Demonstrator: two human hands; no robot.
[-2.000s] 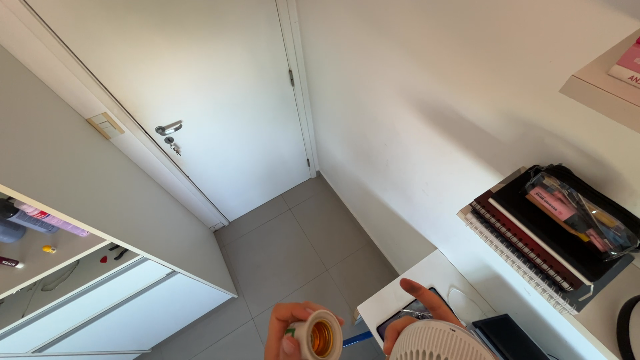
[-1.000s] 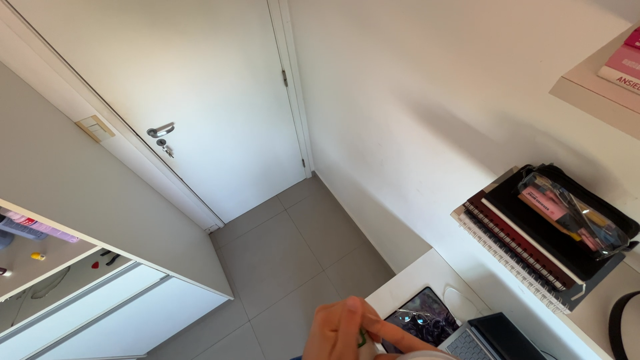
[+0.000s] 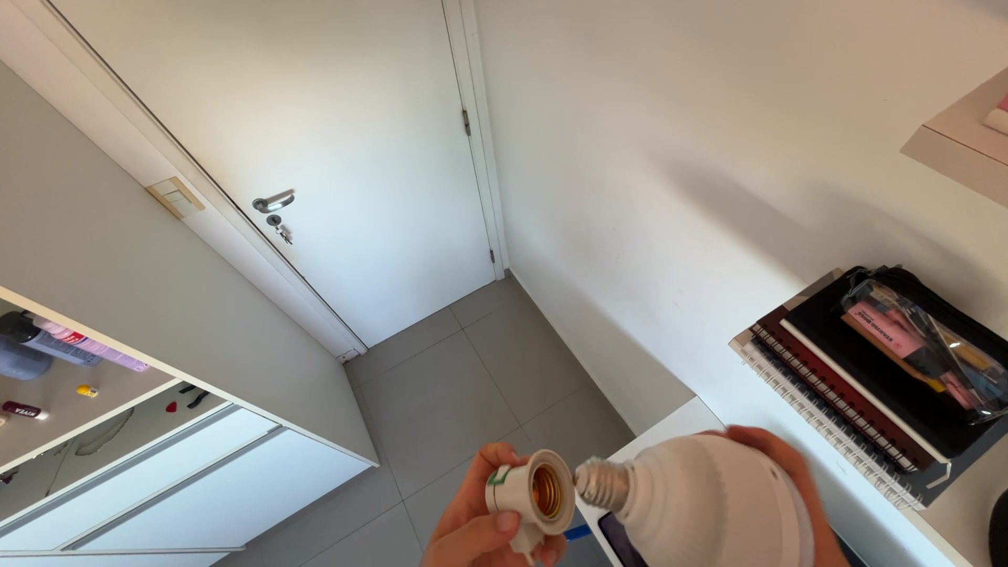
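My left hand (image 3: 480,520) grips a white lamp socket (image 3: 529,494) whose brass-coloured threaded opening faces right. My right hand (image 3: 787,480) is wrapped around the far side of a large white light bulb (image 3: 709,500), most of its fingers hidden behind it. The bulb's silver screw base (image 3: 605,483) points left at the socket's opening, close to its rim; whether they touch I cannot tell. Below the socket, part of a blue object (image 3: 579,532) shows.
A white desk (image 3: 677,417) lies behind the bulb, with a dark phone-like item (image 3: 620,539) on it. Spiral notebooks (image 3: 835,402) and a clear pencil case (image 3: 921,346) are stacked at right. An open-shelved cabinet (image 3: 157,402) stands left, a closed door (image 3: 378,173) ahead.
The socket and bulb, largely out of view a second ago, have come up into view with their ends facing each other. My hands have moved apart from where they overlapped.
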